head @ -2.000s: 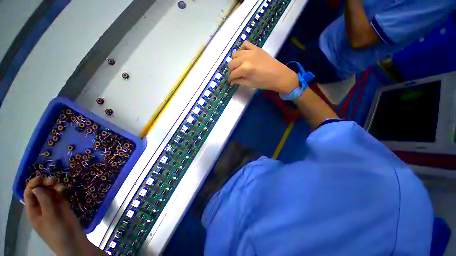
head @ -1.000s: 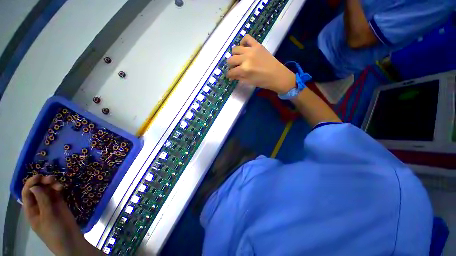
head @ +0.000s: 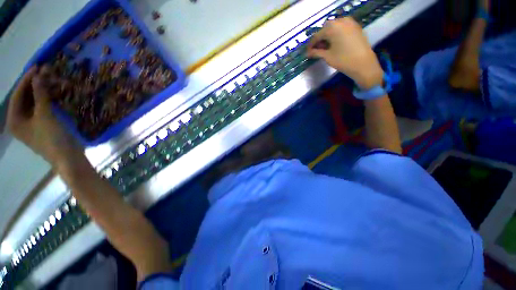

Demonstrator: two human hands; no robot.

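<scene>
The blue bin (head: 178, 79) at the upper left holds many small brown coils (head: 107, 73). My left hand (head: 42, 122) is bare, at the bin's left edge, fingertips over the coils; blur hides whether it holds one. My right hand (head: 348, 51), with a blue band (head: 373, 92) on the wrist, is over the row of green circuit boards (head: 226, 107). Its thumb and fingers are pinched on a small dark coil (head: 321, 44), just above the boards. White connectors (head: 164, 133) line the boards' far side.
Pale metal rails (head: 254, 116) run along both sides of the boards. A yellow strip (head: 243, 37) borders the far rail. A few loose coils (head: 160, 29) lie beside the bin. Another person's arm (head: 468, 59) is at the upper right. A dark-screened device (head: 469, 184) is at the lower right.
The whole view has turned and shifted, so the bin sits higher and the boards slope less. More of my left forearm shows. A dark coil now shows between my right fingertips.
</scene>
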